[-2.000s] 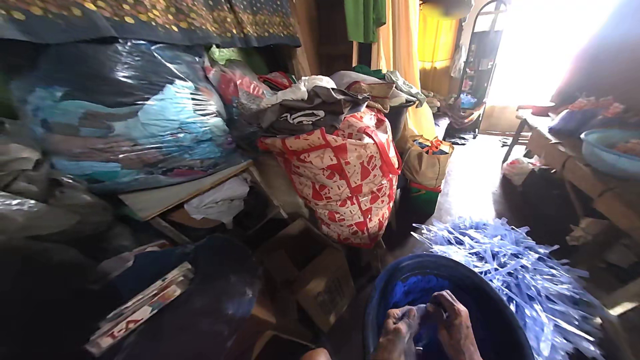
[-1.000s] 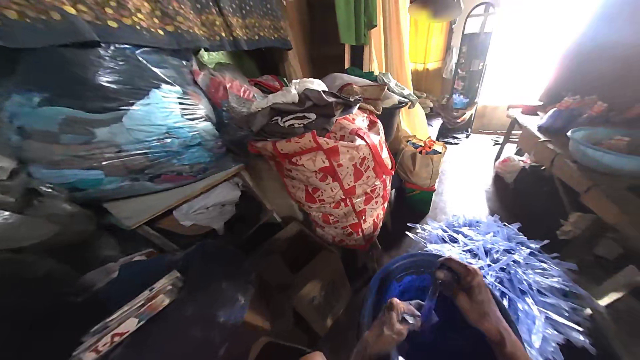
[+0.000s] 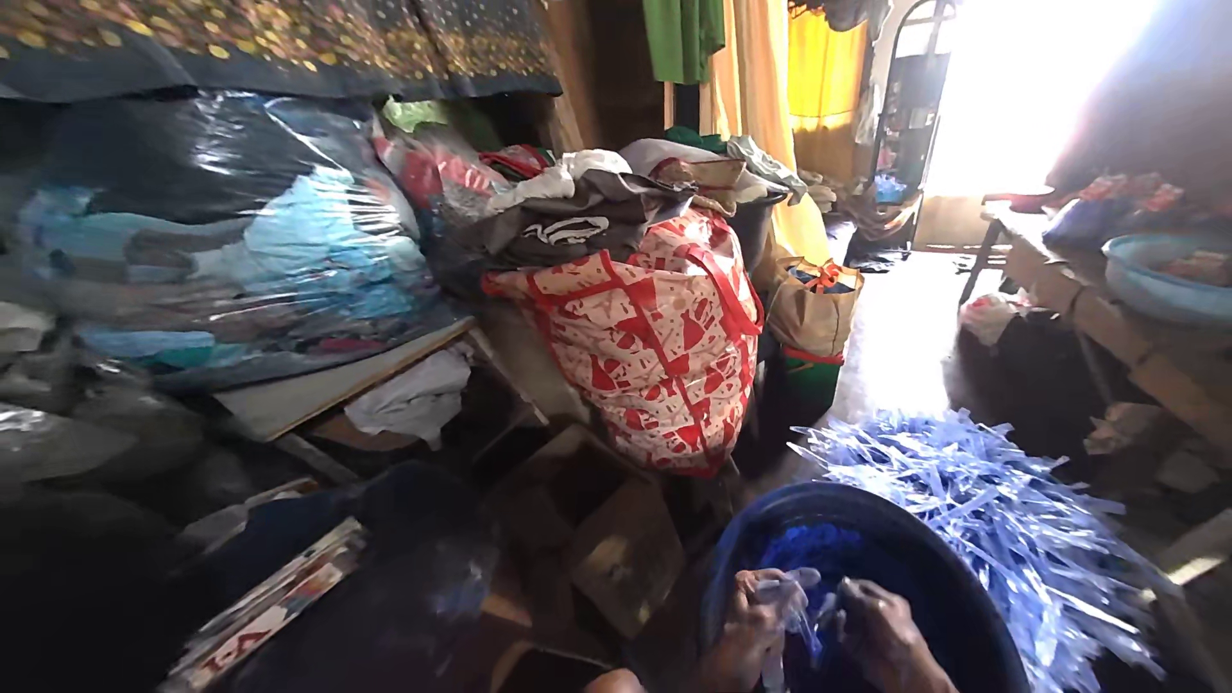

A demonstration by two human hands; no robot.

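Note:
My left hand point(image 3: 756, 616) is closed on a clear, bluish plastic strip point(image 3: 794, 602) over a round dark blue tub point(image 3: 736, 539). Close to its right, my right hand point(image 3: 876, 621) has its fingers bent at the loose end of the plastic; whether it grips it is hard to tell. Blue material point(image 3: 813, 547) lies inside the tub. Beyond and right of the tub spreads a large heap of pale blue plastic strips point(image 3: 972, 510).
A red and white patterned bag point(image 3: 664, 356) full of clothes stands ahead. Cardboard boxes point(image 3: 626, 549) sit left of the tub. At right, a wooden bench point(image 3: 1068, 279) bears a light blue basin point(image 3: 1155, 289). A paper bag point(image 3: 813, 313) stands beyond.
My right hand was raised higher near the tub's far rim one second ago and has come down. The plastic that stretched between my hands now hangs mostly at my left hand.

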